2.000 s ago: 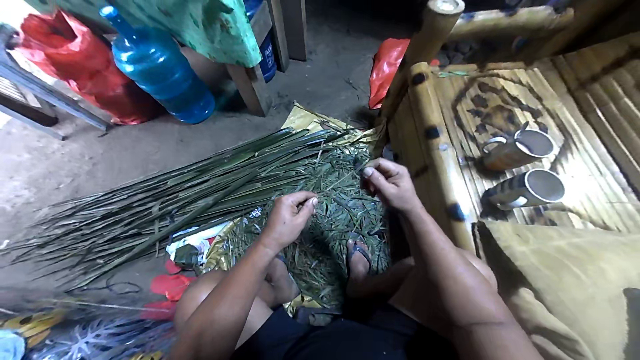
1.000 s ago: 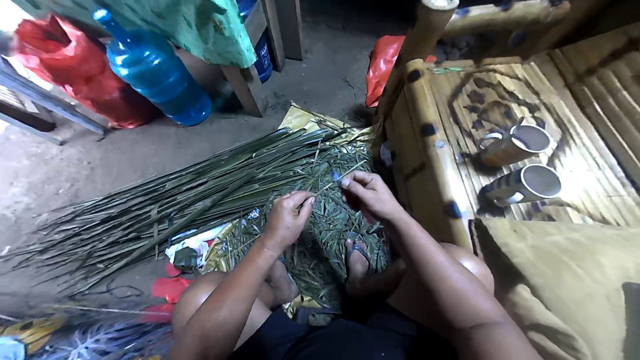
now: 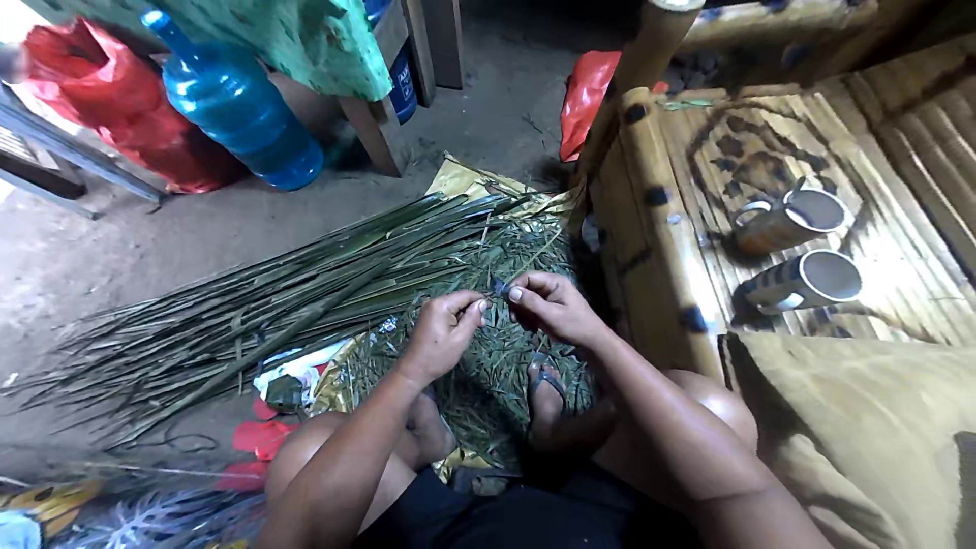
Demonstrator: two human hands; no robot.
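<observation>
My left hand (image 3: 450,328) pinches what looks like the end of a thin strip between thumb and finger. Close to its right, my right hand (image 3: 553,305) grips a small dark blade-like piece (image 3: 499,287), and a thin green leaf strip (image 3: 537,255) rises from near its fingers. Beneath both hands lies a heap of green leaf shreds (image 3: 496,358) around my feet. Long palm leaf fronds (image 3: 305,297) lie on the ground to the left of the heap.
A bamboo bench (image 3: 671,229) at right bears two mugs (image 3: 812,210) and a cushion (image 3: 862,412). At upper left stand a blue plastic bottle (image 3: 240,107), a red sack (image 3: 114,99) and a table with a green cloth (image 3: 305,46). A red bag (image 3: 587,99) lies by the bench.
Two seconds ago my hands were farther apart; now their fingertips are close together. A light green strip shows by my right hand that was not plain in the oldest frame.
</observation>
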